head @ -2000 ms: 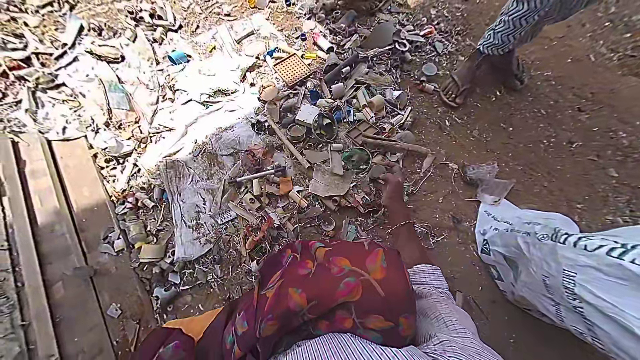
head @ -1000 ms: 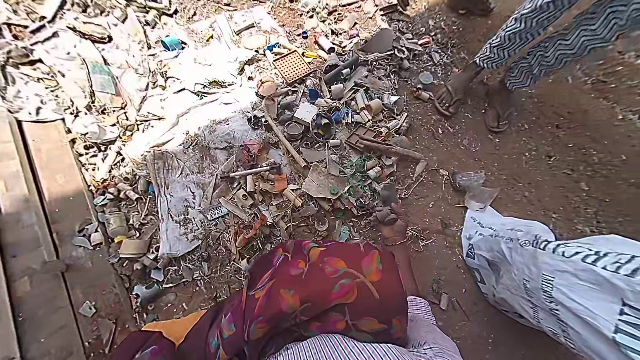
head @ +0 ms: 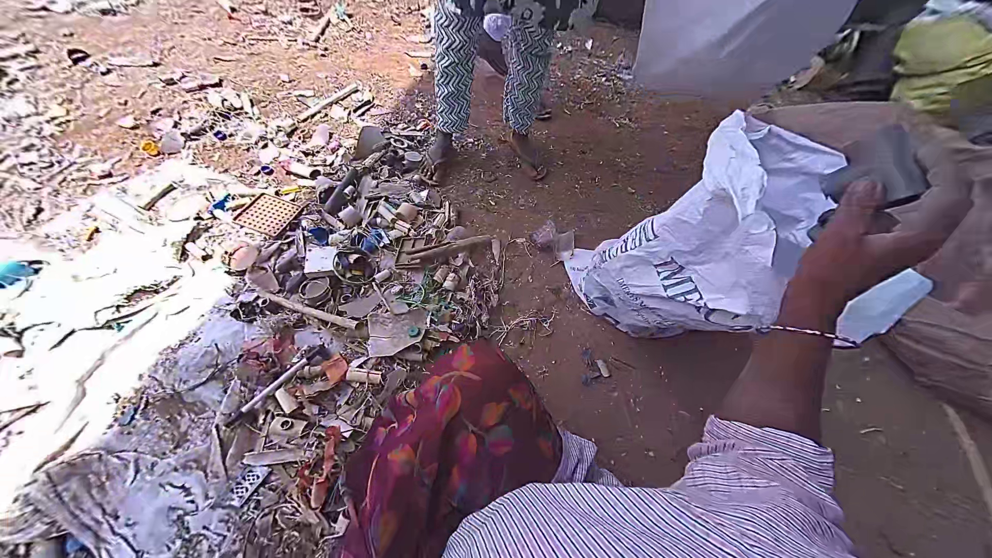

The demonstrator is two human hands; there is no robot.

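My right hand (head: 891, 217) is raised at the right, its fingers around dark grey pieces (head: 883, 167) whose kind I cannot tell. It is beside the mouth of a white woven plastic sack (head: 674, 256) that bears printing. A thin cord circles the wrist. To the left, a heap of mixed plastic scrap (head: 387, 263) lies on the ground, with a perforated tan plastic piece (head: 267, 215), a stick (head: 306, 310) and a flat grey-brown piece (head: 397, 333). My left hand is out of view.
A person in zigzag-patterned trousers (head: 453, 77) stands beyond the heap. A large brown sack (head: 945, 341) lies at the right edge, with a yellow-green bundle (head: 945, 66) behind it. White sheeting (head: 101, 310) covers ground at the left. My knee under patterned cloth (head: 457, 449) is near the heap.
My right hand has moved from the heap's near edge to beside the white sack, with dark pieces now in it. The view has swung up and to the right.
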